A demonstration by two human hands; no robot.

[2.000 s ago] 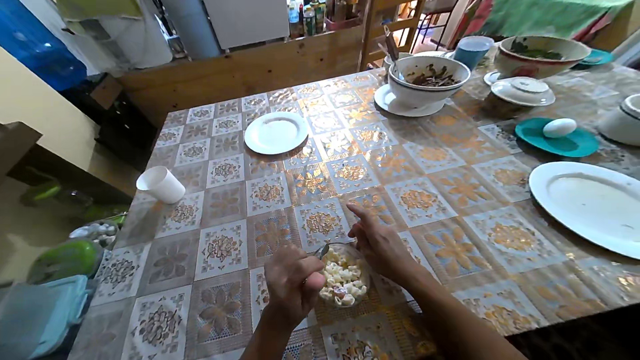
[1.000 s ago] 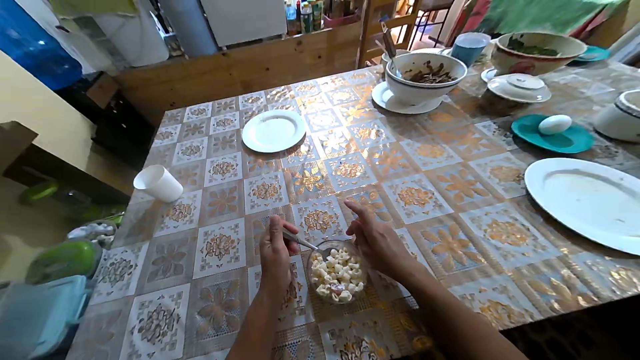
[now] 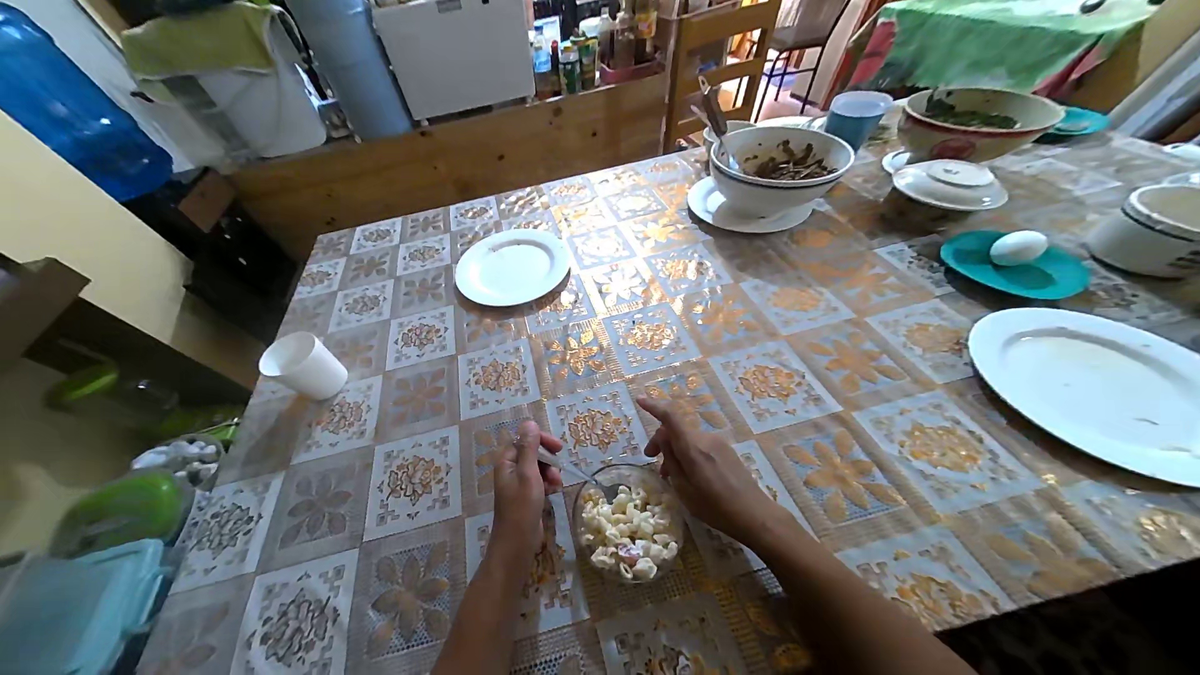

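Note:
A clear glass bowl of pasta salad (image 3: 630, 532) stands near the table's front edge. A metal utensil (image 3: 567, 464) leans in it, its working end in the pasta and its handle at my left hand (image 3: 527, 478). That hand, just left of the bowl, has its fingers closed around the handle. My right hand (image 3: 698, 459) is at the bowl's upper right rim with the index finger extended and the other fingers curled; it grips nothing visible. Whether it touches the rim I cannot tell.
A white cup (image 3: 305, 366) is at the left edge, a white plate (image 3: 512, 268) farther back. At right lie a white oval platter (image 3: 1092, 389) and a teal plate (image 3: 966, 253) with an egg (image 3: 1018, 247). Behind are serving bowls (image 3: 764, 192) and a blue cup (image 3: 855, 120).
Two seconds ago my left hand was over the bowl's upper left side; it has moved left, away from the pasta. My right hand has stayed beside the bowl.

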